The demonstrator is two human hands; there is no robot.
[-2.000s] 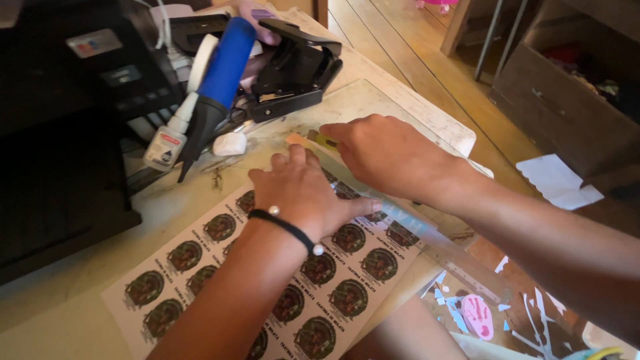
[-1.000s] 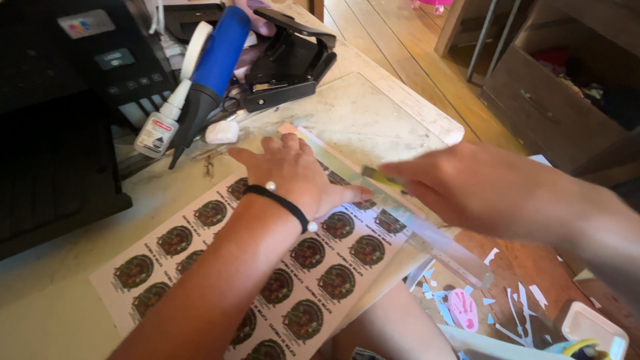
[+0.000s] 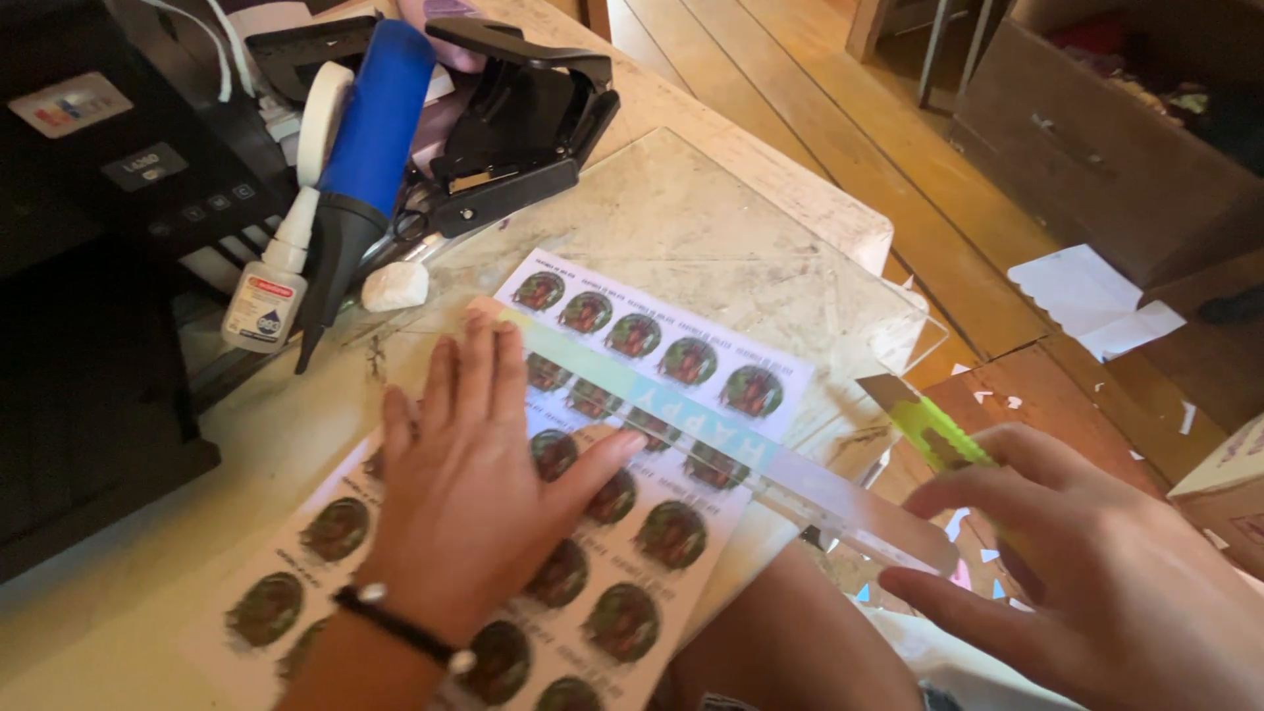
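Note:
A printed sheet of round labels (image 3: 632, 622) lies on a glass-topped table (image 3: 691, 197). Across it runs a pastel, see-through ruler (image 3: 691, 415), its right end jutting past the table edge. My left hand (image 3: 474, 474), with a black beaded bracelet, presses flat on sheet and ruler, fingers spread. Beyond the ruler, the top row of labels (image 3: 632, 336) shows on the paper's far part. My right hand (image 3: 1047, 553) holds a green utility knife (image 3: 928, 425) in the air right of the sheet, its blade pointing up and left.
A black printer (image 3: 99, 227) stands at the left. Beside it are a small glue bottle (image 3: 267, 296), a blue-and-black tool (image 3: 370, 128), a white lump (image 3: 395, 286) and a black hole punch or stapler-like device (image 3: 523, 118). Paper scraps (image 3: 1096, 296) litter the wooden floor near a drawer (image 3: 1096, 128).
My right hand with the knife has moved from the ruler's far part to the right, off the sheet. The top row of labels, earlier hidden, now shows beyond the ruler.

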